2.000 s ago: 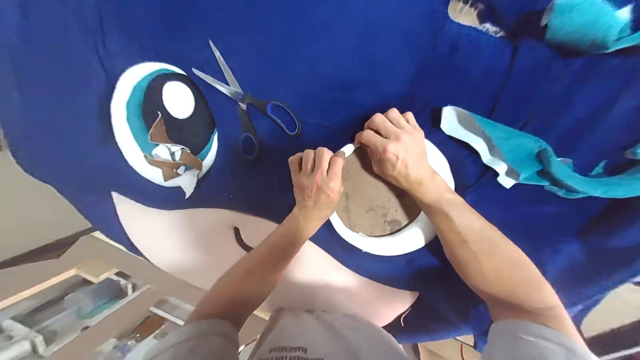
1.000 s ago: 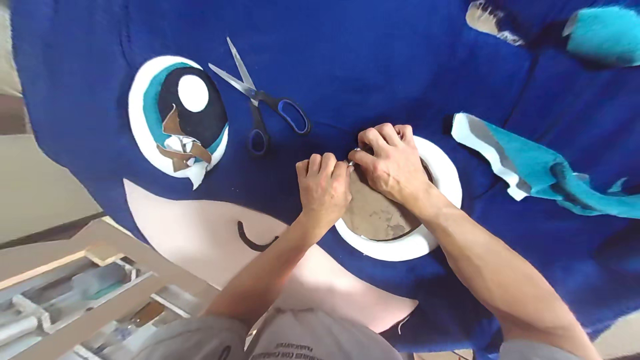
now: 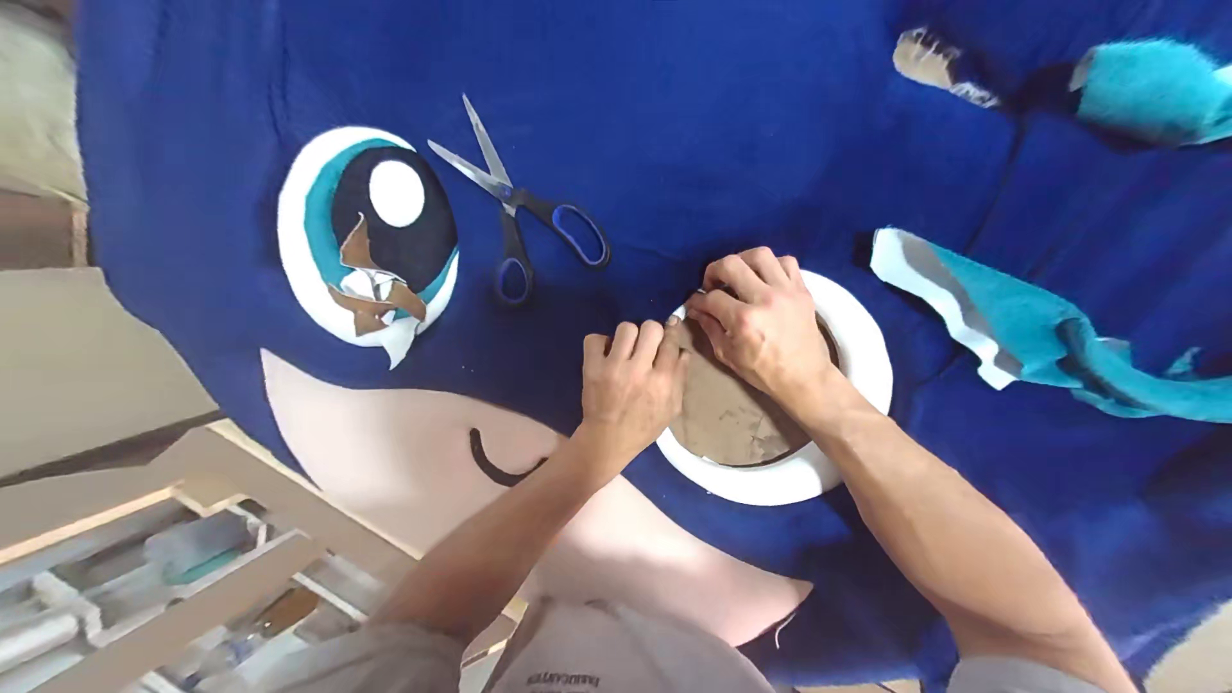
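A white fabric ring (image 3: 871,351) lies on dark blue plush fabric (image 3: 664,125), with a brown panel (image 3: 736,414) showing through its middle. My left hand (image 3: 630,380) pinches the ring's upper left edge between thumb and fingers. Close beside it, my right hand (image 3: 765,322) pinches the same edge from above, its palm over the brown panel. The fingertips partly hide the gripped edge. Scissors with black and blue handles (image 3: 510,197) lie with spread blades to the upper left of my hands. A finished-looking cloth eye (image 3: 303,221) is at the left, with brown and white scraps (image 3: 380,294) on it.
A pink fabric mouth shape (image 3: 385,433) with a black curved line lies below. Teal fabric offcuts (image 3: 1030,318) are on the right, and another teal piece (image 3: 1150,91) is at the upper right. A wooden frame or drawer with assorted items (image 3: 192,549) stands at the lower left.
Both hands stay at the ring's upper left edge, with small shifts of the fingers. The view has moved somewhat, so the things appear farther right.
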